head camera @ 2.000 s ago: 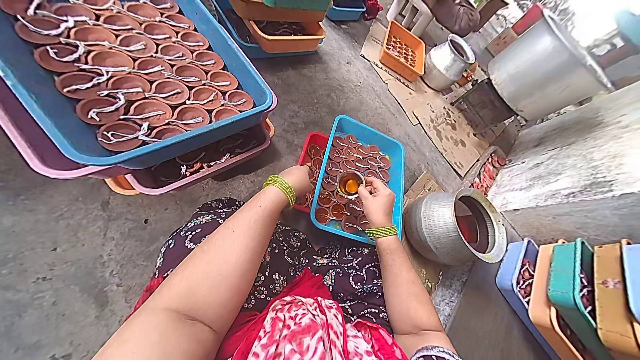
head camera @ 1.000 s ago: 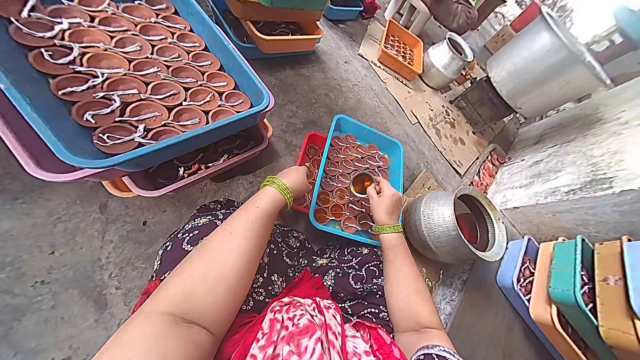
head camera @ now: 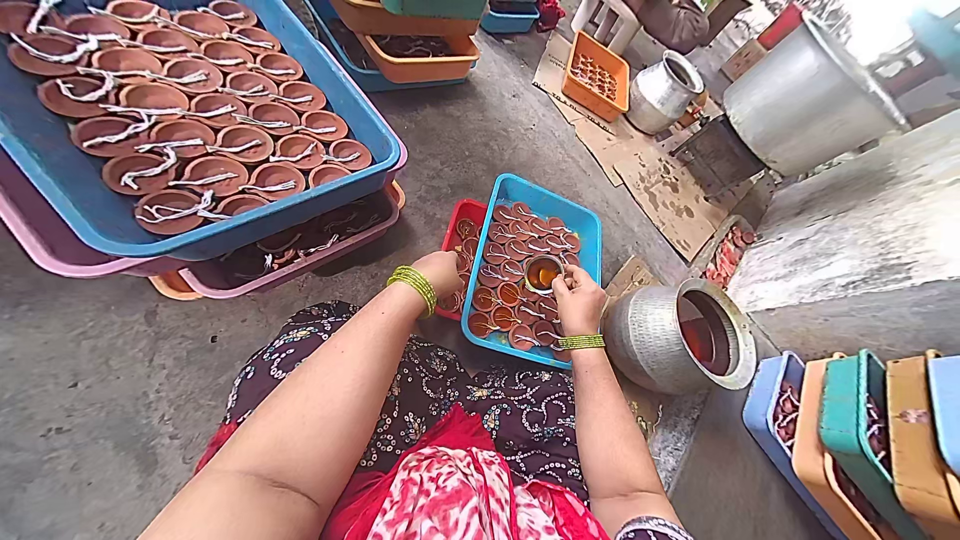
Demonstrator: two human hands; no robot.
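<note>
My right hand (head camera: 579, 298) grips a small metal cup (head camera: 544, 274) of amber liquid by its side, over a blue plastic tray (head camera: 577, 217). Rows of small clay lamps (head camera: 517, 247) with white cotton wicks fill that tray; several near its lower left hold amber liquid. My left hand (head camera: 441, 274) is at the tray's left side, over a red tray (head camera: 466, 210) that also holds clay lamps; its fingertips are partly hidden, so I cannot tell whether they hold anything. Right of the blue tray, a round metal pot (head camera: 652, 337) with dark reddish liquid leans open-mouthed toward the right.
Stacked trays (head camera: 322, 196) of wicked lamps stand at the upper left. More stacked trays (head camera: 847, 405) are at the lower right. Farther back are an orange tray (head camera: 600, 79), a metal pot (head camera: 660, 94), a large metal vessel (head camera: 802, 97), cardboard (head camera: 660, 187) and a person's arm (head camera: 671, 19).
The cup in my right hand has shifted slightly over the lamps, first to the right, then a little back to the left. My left hand has stayed by the red tray.
</note>
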